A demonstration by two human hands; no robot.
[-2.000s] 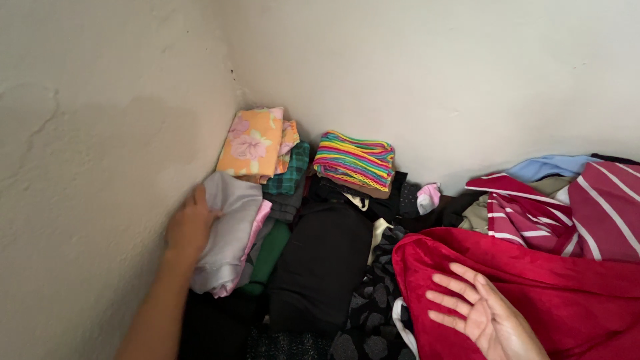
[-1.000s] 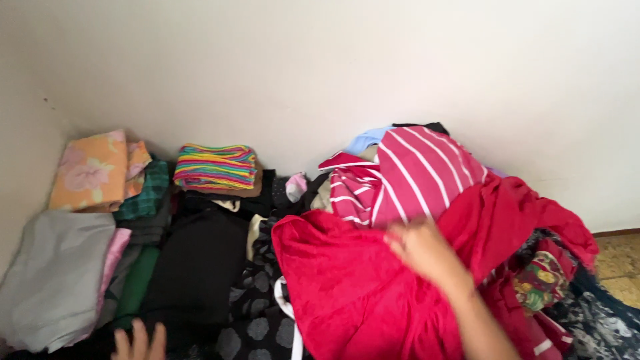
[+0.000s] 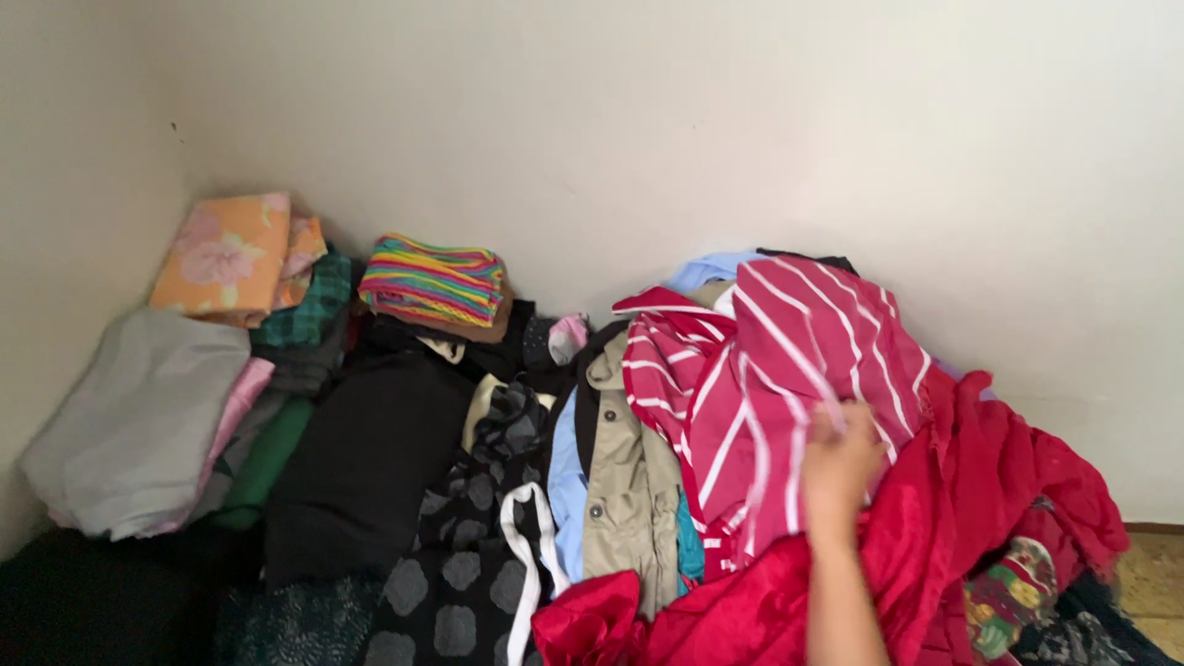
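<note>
My right hand [image 3: 844, 453] is on the pink garment with white stripes [image 3: 795, 342], its fingers pinching a fold of that cloth, slightly blurred. Beneath and to the right of the hand spreads a bright red cloth [image 3: 934, 518]. Left of the striped garment lies a beige buttoned garment [image 3: 629, 472] with light blue cloth [image 3: 566, 462] beside it. My left hand is out of the frame. At the left, a folded grey garment [image 3: 148, 416] rests over pink cloth [image 3: 242, 398], near a folded orange floral cloth [image 3: 227, 259].
A folded rainbow-striped cloth [image 3: 435, 282] tops a stack behind a black folded garment [image 3: 370, 472]. Black cloth with grey dots [image 3: 453, 592] and a white strap [image 3: 527, 555] lie in the middle. Pale walls [image 3: 592, 120] meet behind the clothes; tiled floor [image 3: 1152, 573] shows at right.
My left hand has left the grey garment and gone out of view. My right hand has moved onto the striped garment. The red cloth has shifted, uncovering the beige garment. The view has swung right.
</note>
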